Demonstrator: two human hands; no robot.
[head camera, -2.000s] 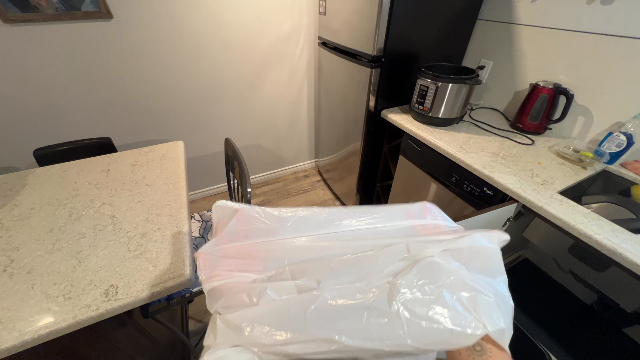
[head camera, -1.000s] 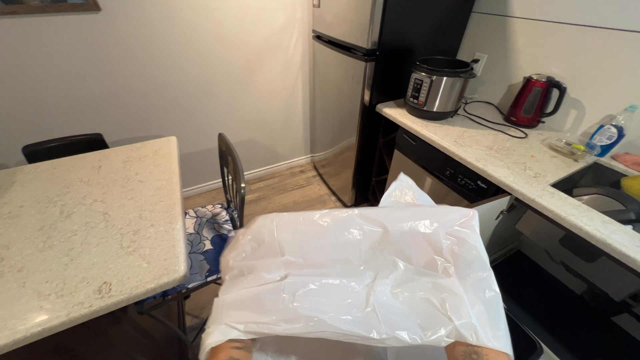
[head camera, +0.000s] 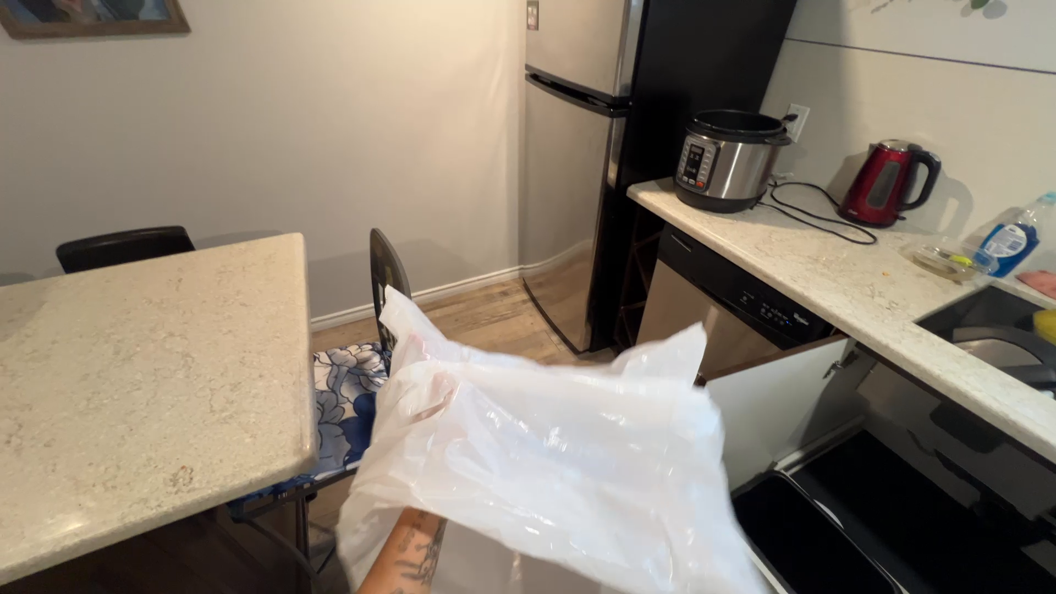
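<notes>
A thin white plastic bag (head camera: 561, 445) is spread wide in front of me, crumpled, with two pointed corners standing up at its far side. My left forearm goes into its lower left part. Through the film, my left hand (head camera: 436, 400) shows only faintly, near the upper left corner, so its fingers are hard to make out. My right hand is not visible. To the right of the bag, a black bin (head camera: 813, 536) stands low by a white cabinet door (head camera: 775, 404) that is swung open.
A stone-topped table (head camera: 157, 371) is at left, with a floral-cushioned chair (head camera: 346, 404) beside it. Along the right counter (head camera: 825, 256) are a multicooker (head camera: 730, 165), a red kettle (head camera: 883, 186), a blue soap bottle (head camera: 1011, 243) and a sink (head camera: 949, 313). A fridge (head camera: 569, 181) stands behind.
One second ago, fingers of both hands showed at the bag's near edge. Now my left forearm reaches into the bag, my right hand is out of sight, and the bag's far corners stick up.
</notes>
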